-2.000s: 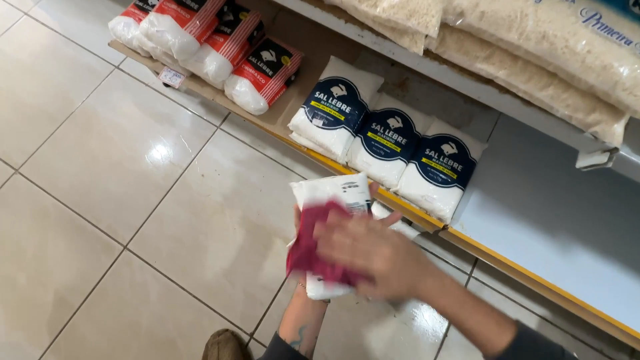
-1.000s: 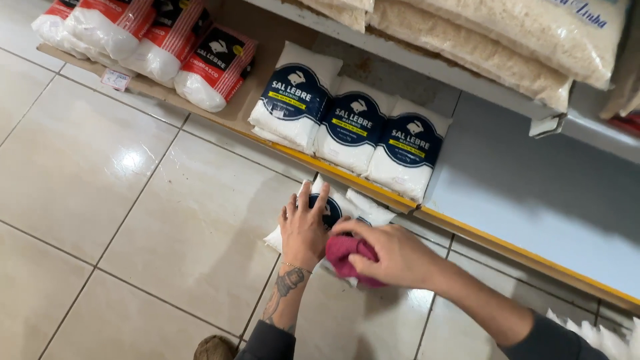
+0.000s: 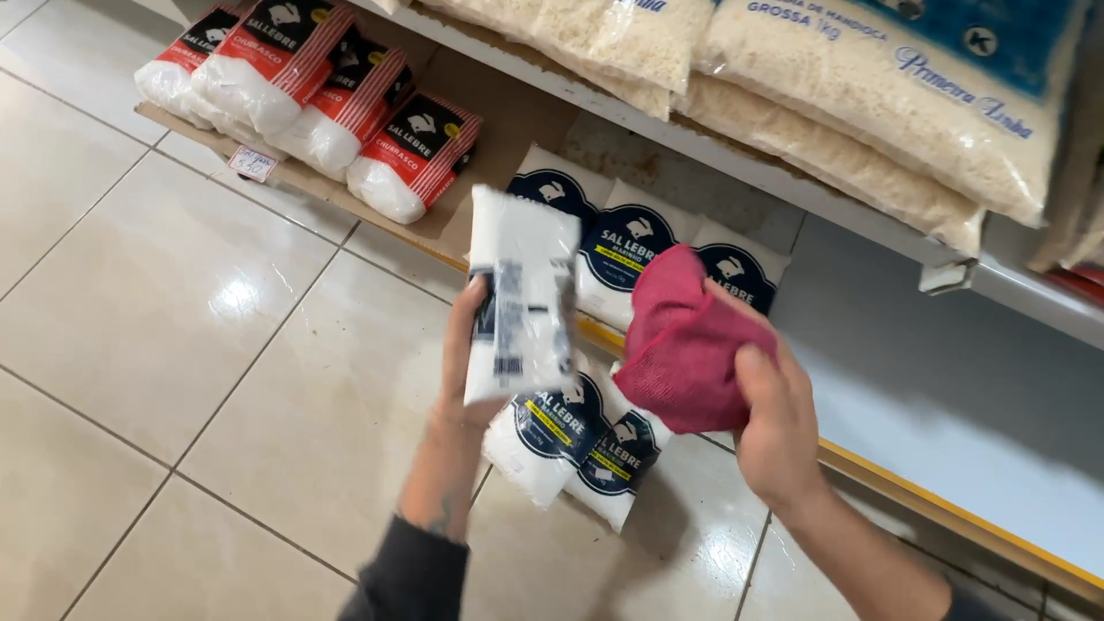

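Observation:
My left hand (image 3: 461, 345) grips a white plastic bag of salt (image 3: 522, 302) upright by its left side, its printed back towards me. In my right hand (image 3: 776, 397) is a bunched crimson cloth (image 3: 694, 345), just right of that bag and apart from it. Below the two hands, bags of salt with dark blue labels (image 3: 552, 423) lie on the floor, one partly over another (image 3: 617, 466). Behind the hands, three more such bags (image 3: 630, 237) stand in a row on the bottom shelf, partly hidden by the held bag and the cloth.
Red and black bags of salt (image 3: 414, 155) sit on the shelf's left part, with a handwritten price tag (image 3: 252, 162) at its edge. Large bags of coarse cassava flour (image 3: 862, 112) overhang the upper shelf's metal edge (image 3: 1026, 276). Tiled floor (image 3: 233, 345) spreads at left.
My left hand, a second ago on a bag at the floor, now holds a bag up. The cloth in my right hand has come away from the floor bags and looks more spread out.

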